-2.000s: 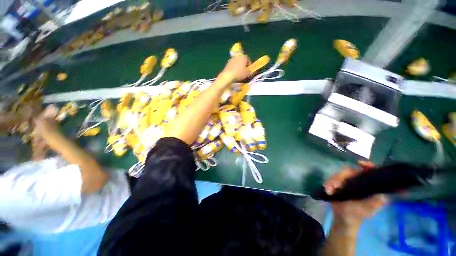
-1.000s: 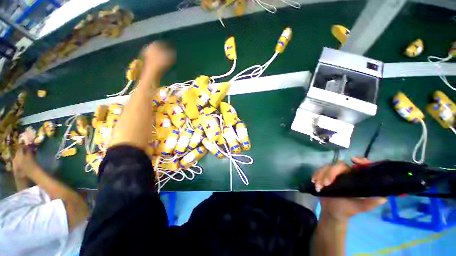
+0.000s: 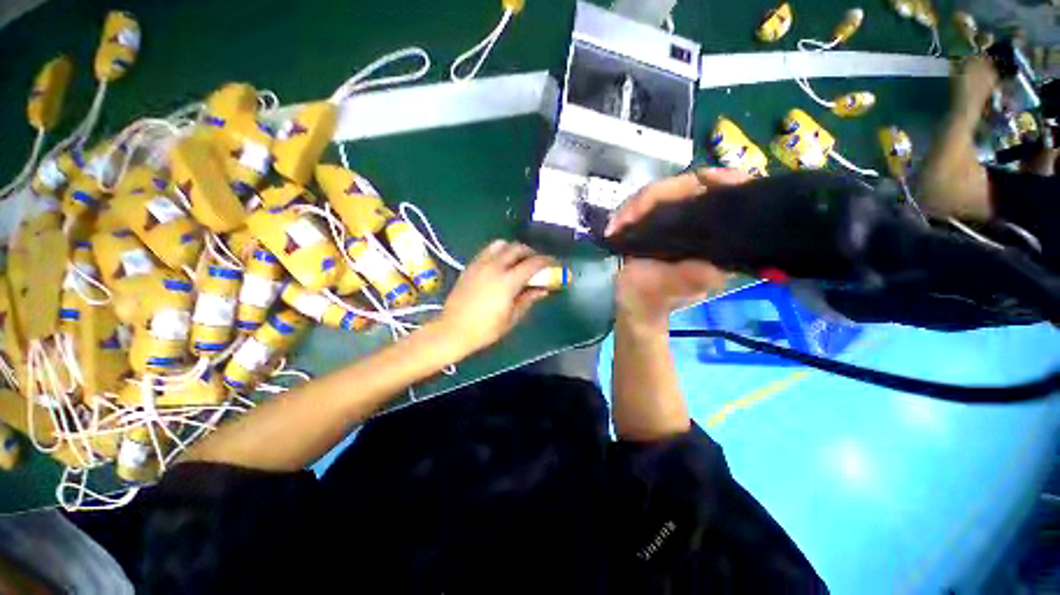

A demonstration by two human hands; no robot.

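Observation:
My left hand (image 3: 494, 300) is closed around a yellow unit (image 3: 550, 277) low over the green bench; only its banded end shows past the fingers. My right hand (image 3: 668, 262) grips the thick black electric screwdriver (image 3: 756, 223), held nearly level, its front end at the feeder's front ledge. The screw feeder (image 3: 628, 102), a white-grey box with a dark open top, stands just beyond my hands. The driver bit cannot be made out. A pile of yellow units (image 3: 215, 250) with white cord loops lies to the left.
A black cable (image 3: 860, 370) hangs in a curve below the screwdriver. More yellow units (image 3: 802, 140) lie beyond the feeder to the right. Another person's arm (image 3: 959, 151) reaches in at the far right. A blue stool (image 3: 790, 325) stands on the blue floor.
My left hand has moved from the far side of the pile to near the screwdriver and now holds a unit. The screwdriver's front has come to the feeder. The view has turned right.

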